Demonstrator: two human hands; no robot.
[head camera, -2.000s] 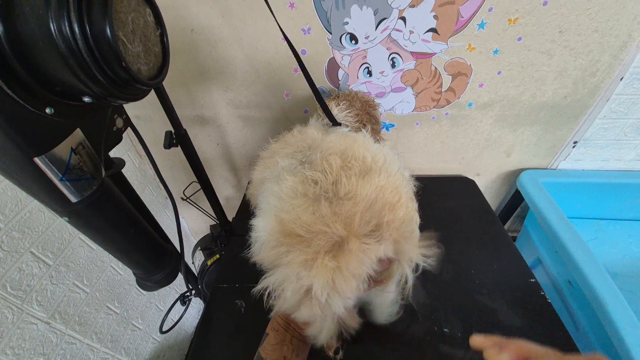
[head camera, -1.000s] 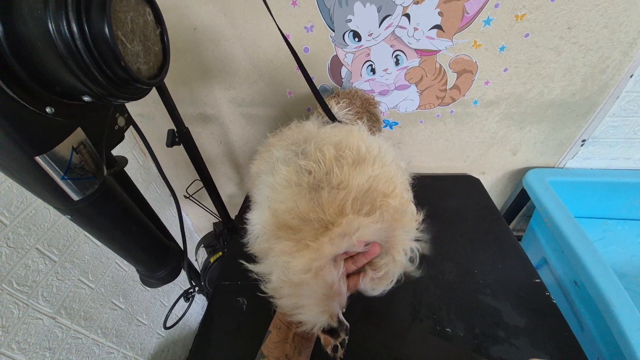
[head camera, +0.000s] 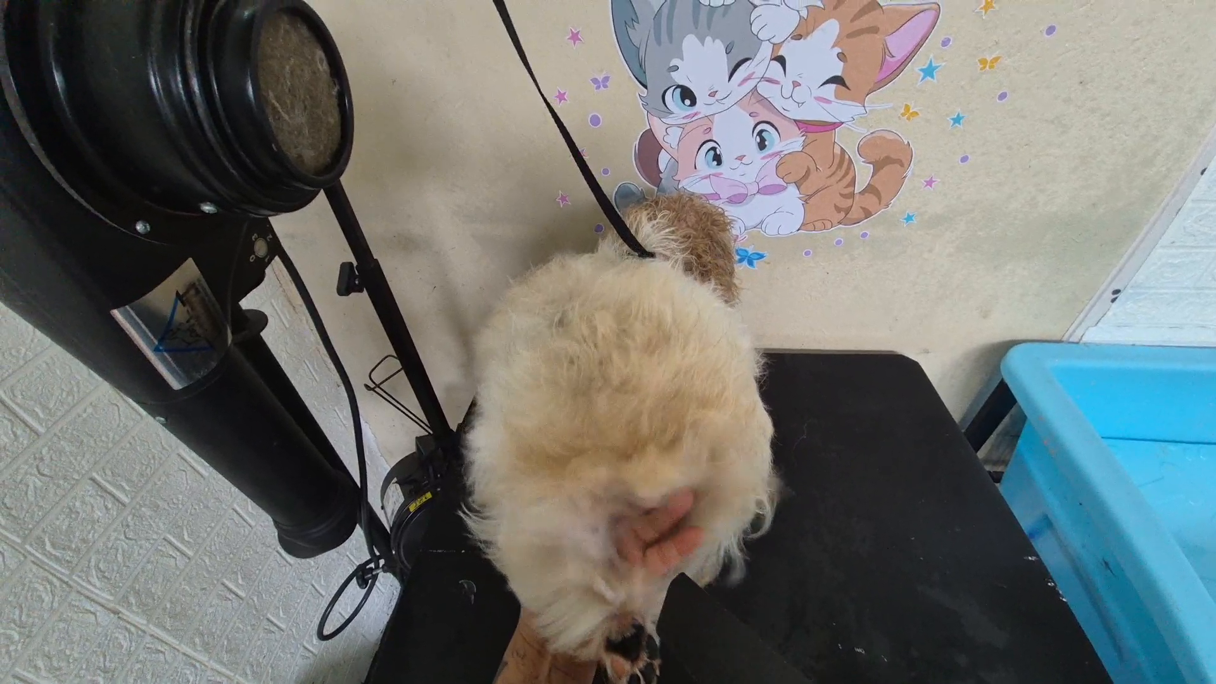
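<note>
A fluffy cream dog (head camera: 617, 380) stands with its rear toward me on a black grooming table (head camera: 874, 532), its curly brown head turned to the wall. My left wrist comes in at the bottom, under the raised hind leg. Fingers of my left hand (head camera: 660, 537) show curled in the fur around that leg, which they hold; fur hides the palm. Below them hangs a dark-padded paw (head camera: 627, 646). Close to the paw, a black flat-edged object (head camera: 708, 632) rises from the bottom edge; what it is cannot be told. My right hand is out of view.
A black leash (head camera: 570, 133) runs down to the dog's neck. At left are a large black dryer (head camera: 190, 104) with a hair-covered intake, a thin stand (head camera: 385, 304) and a looped cable (head camera: 351, 598). A blue plastic tub (head camera: 1092, 475) adjoins the table at right.
My right hand, at the lower right two seconds ago, has left the view. The black object has come in at the bottom beside the paw. My left hand stays at the hind leg.
</note>
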